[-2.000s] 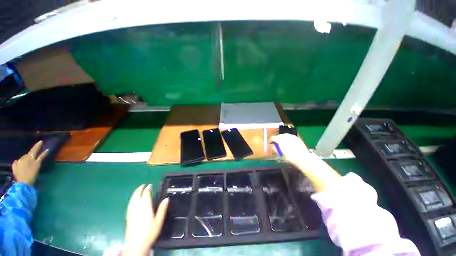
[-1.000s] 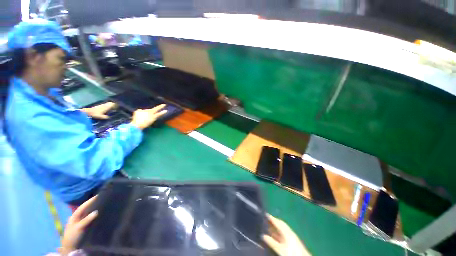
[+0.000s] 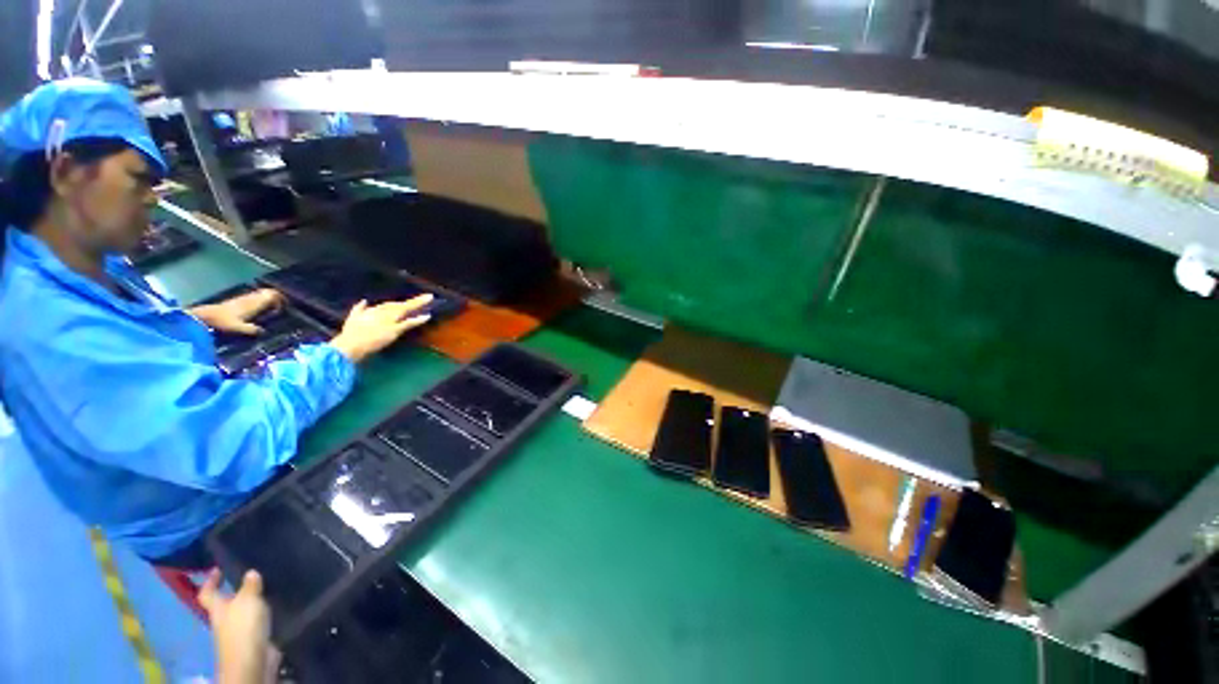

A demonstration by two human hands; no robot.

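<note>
A black compartment tray (image 3: 461, 515) lies slanted at the left, its far end on the green bench by the brown board's left corner. Glossy dark phones (image 3: 435, 441) lie in its slots, one with bright glare. My left hand (image 3: 241, 631) is at the tray's near left corner, fingertips on its edge; the rest is cut off by the bottom of the picture. My right hand is not in view. Another dark tray or surface (image 3: 388, 644) shows below the near end, partly covered.
Three black phones (image 3: 743, 452) lie on the brown board (image 3: 622, 408), with a white stick (image 3: 904, 515), blue pen (image 3: 922, 535), another phone (image 3: 977, 545) and grey flat sheet (image 3: 876, 417). A person in blue (image 3: 147, 401) works at trays on the left. A white post (image 3: 1136, 568) stands right.
The tray, held between both hands a second ago, has turned and moved left and away along the bench. My right hand has left the picture. My left hand remains at its near end.
</note>
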